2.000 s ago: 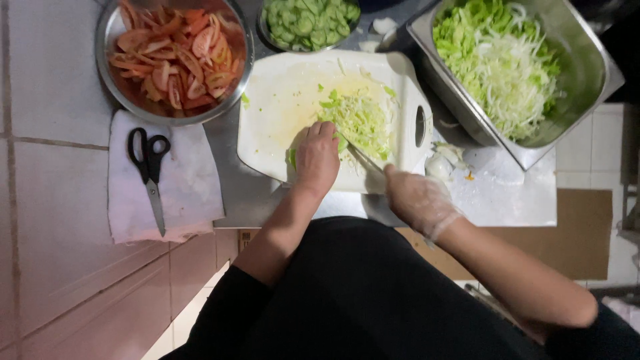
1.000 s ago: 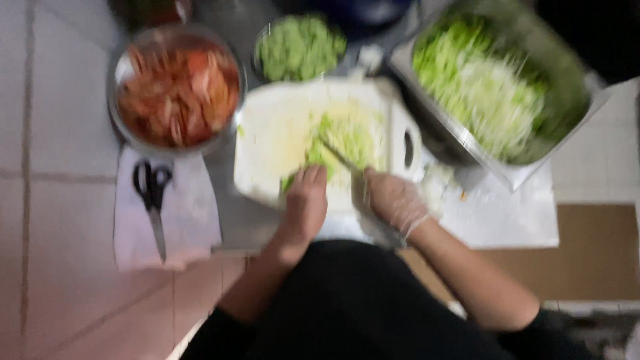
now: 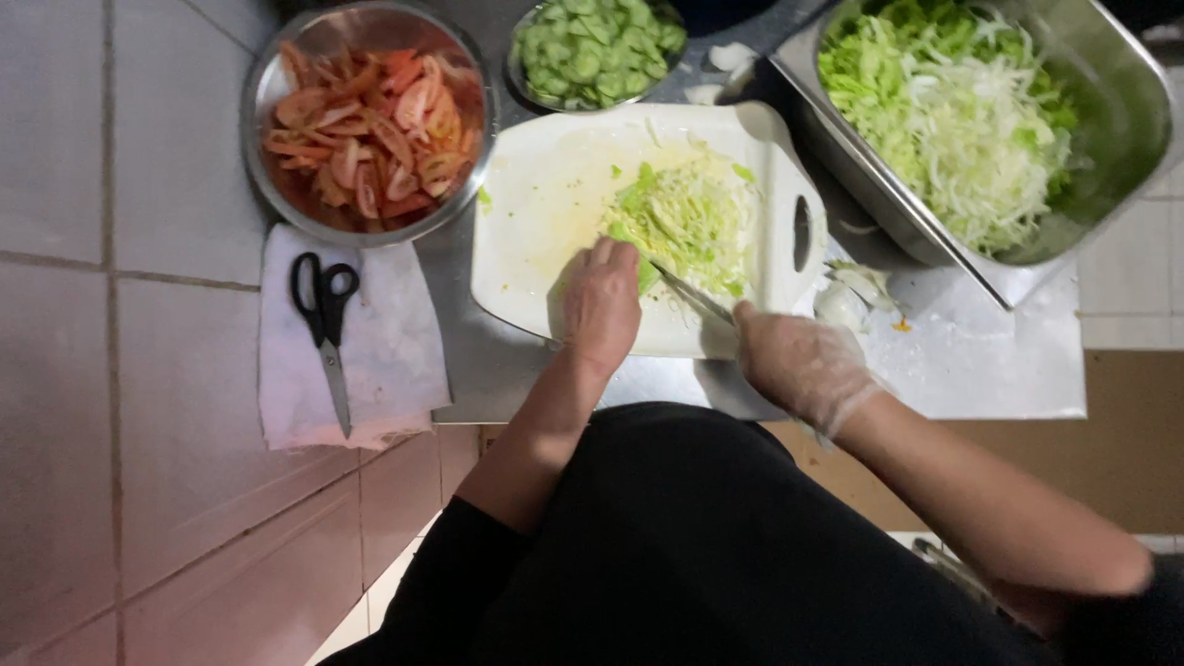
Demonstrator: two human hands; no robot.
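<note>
My left hand [image 3: 603,301], with no glove to be seen, presses a piece of green leaf vegetable [image 3: 646,274] against the white cutting board [image 3: 536,185]. In my right hand [image 3: 805,365], which wears a clear plastic glove, is a knife [image 3: 692,294]. Its blade points up and left, with the tip beside my left fingertips. Shredded lettuce or cabbage [image 3: 698,222] lies heaped on the board just beyond the blade. The knife's handle is hidden inside my fist.
Steel bowl of sliced tomatoes [image 3: 370,139] at upper left; bowl of sliced cucumber [image 3: 597,51] behind the board. A deep steel pan [image 3: 916,208] of shredded greens stands right. Black-handled scissors [image 3: 331,333] rest on a cloth [image 3: 398,361]. Vegetable scraps [image 3: 844,303] lie by the board's right edge.
Both hands remain at the board's near side, the knife still in my right hand. Its blade was at a steeper angle a second ago and now lies flatter.
</note>
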